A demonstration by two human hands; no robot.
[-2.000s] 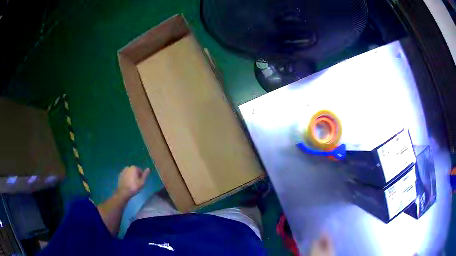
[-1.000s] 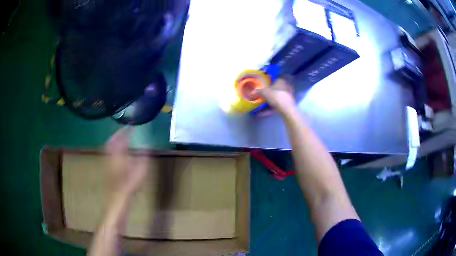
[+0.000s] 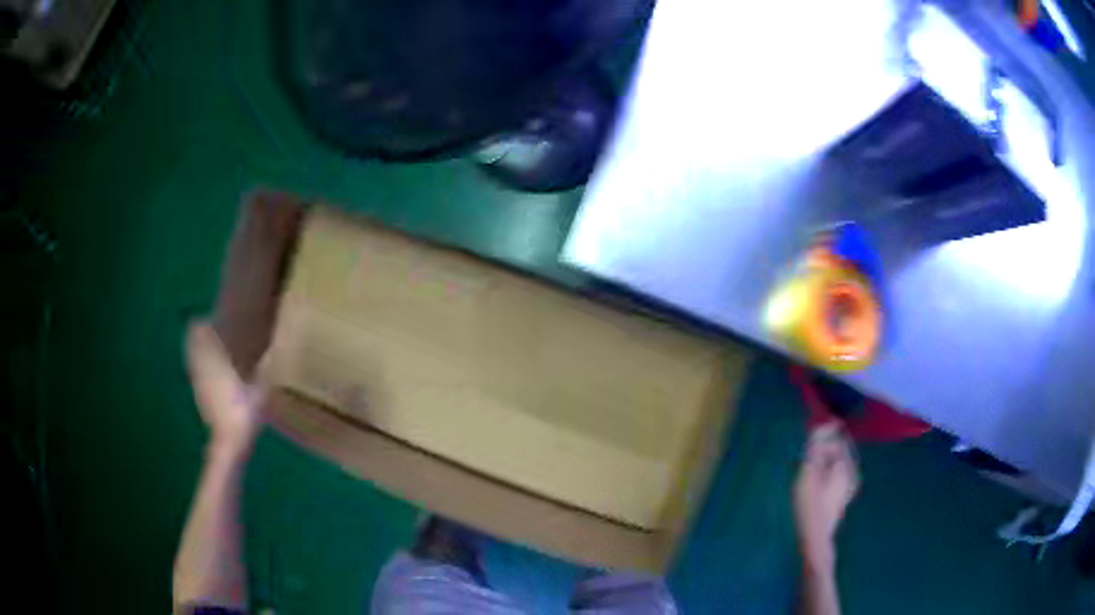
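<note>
A large brown carton (image 3: pixel 468 490) stands open on the green floor, with flat brown board (image 3: pixel 492 372) showing inside. My left hand (image 3: pixel 228 384) is at the carton's left end wall, blurred; whether it grips the wall is unclear. My right hand (image 3: pixel 827 469) is to the right of the carton, apart from it, below the table edge, blurred; its fingers cannot be made out. The blue-and-orange tape dispenser (image 3: pixel 844 318) with its yellow-orange roll lies on the metal table near the edge, untouched.
The shiny metal table (image 3: pixel 708 156) is at the upper right, with black retail boxes (image 3: pixel 937 168) on it. A black pedestal fan (image 3: pixel 432 72) stands behind the carton. A red stool (image 3: pixel 883 418) is under the table edge. A white strip (image 3: pixel 1075 511) hangs at the table's right.
My right hand has left the tape dispenser, which now sits nearer the table edge. My left hand has moved to the carton's left end. The view has turned and the carton appears tilted.
</note>
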